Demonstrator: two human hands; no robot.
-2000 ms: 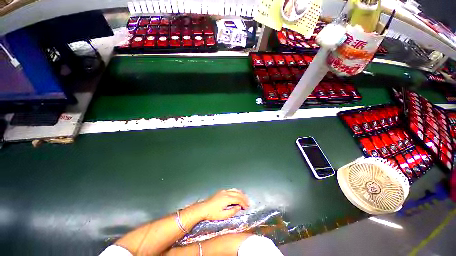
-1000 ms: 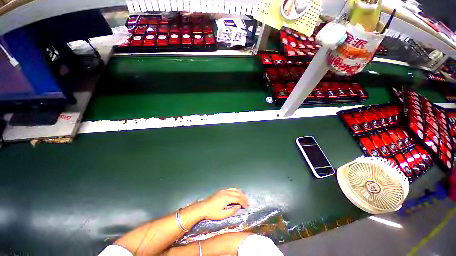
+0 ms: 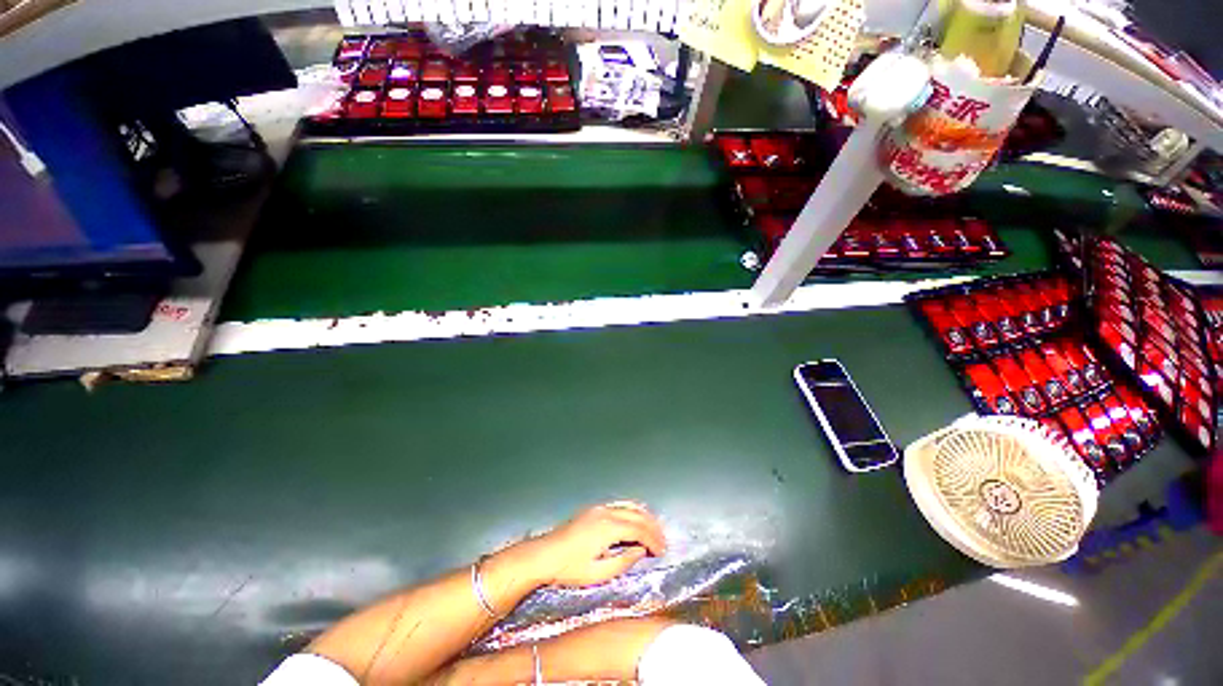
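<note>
My left hand (image 3: pixel 610 543) rests on the dark green bench (image 3: pixel 402 456), with fingers loosely curled, a gap by the thumb and nothing seen in it. A band circles its wrist. My right forearm lies crossed below the left one at the bottom edge; my right hand is out of sight. Crinkled clear film (image 3: pixel 671 576) lies under and beside my forearms. A smartphone (image 3: pixel 846 417) lies right of my left hand, touched by neither arm. Black trays of red units (image 3: pixel 1033 362) lie at the right, one tilted over another.
A round cream fan (image 3: pixel 1003 491) stands beside the phone. A white post (image 3: pixel 818 221) rises at the bench's far edge, with a lettered cup (image 3: pixel 955 134) on it. A red-filled tray (image 3: pixel 912 241) is on the green belt (image 3: pixel 470 228). A monitor (image 3: pixel 81 174) stands left.
The tray on the belt has shifted right behind the post. The tilted tray behind it has mostly gone from view. A greyish item now shows above the back-left tray. My arms have not visibly moved.
</note>
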